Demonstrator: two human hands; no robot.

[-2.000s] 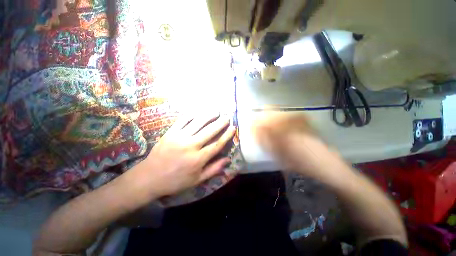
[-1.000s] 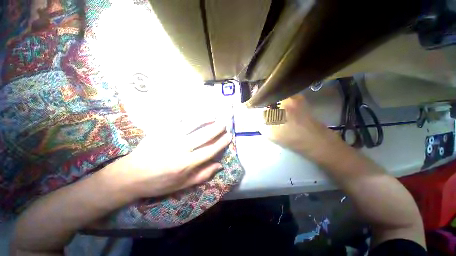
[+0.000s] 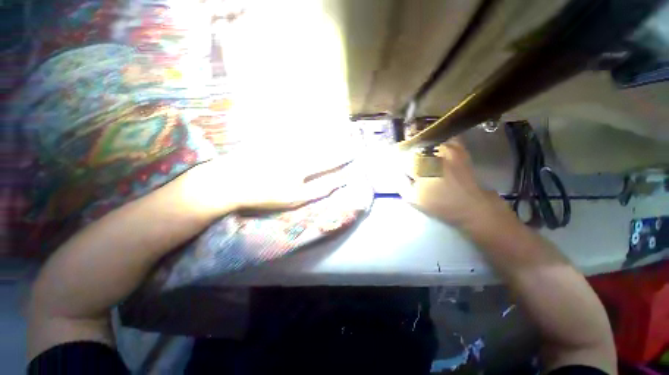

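Note:
The patterned fabric (image 3: 139,139) lies over the left of the machine bed, washed out white under the lamp. My left hand (image 3: 286,183) lies flat on the fabric near its right edge; its fingertips are lost in the glare. My right hand (image 3: 444,190) is bent just right of the needle area, around the brass-coloured knurled knob (image 3: 428,165). Glare and the machine head hide its fingertips, so I cannot tell whether they grip anything. The needle and presser foot are hidden in the glare.
The cream machine head (image 3: 587,132) spans the top right. Black scissors (image 3: 541,187) lie on the bed (image 3: 396,253), right of my right hand. A small dark panel (image 3: 647,238) is at far right. A red crate or stool (image 3: 634,307) and pale scraps (image 3: 466,355) are below the bed.
The view has shifted and tilted. My left hand and the fabric's rounded lower edge have moved up toward the needle area. My right hand has moved from the open bed to beside the knob.

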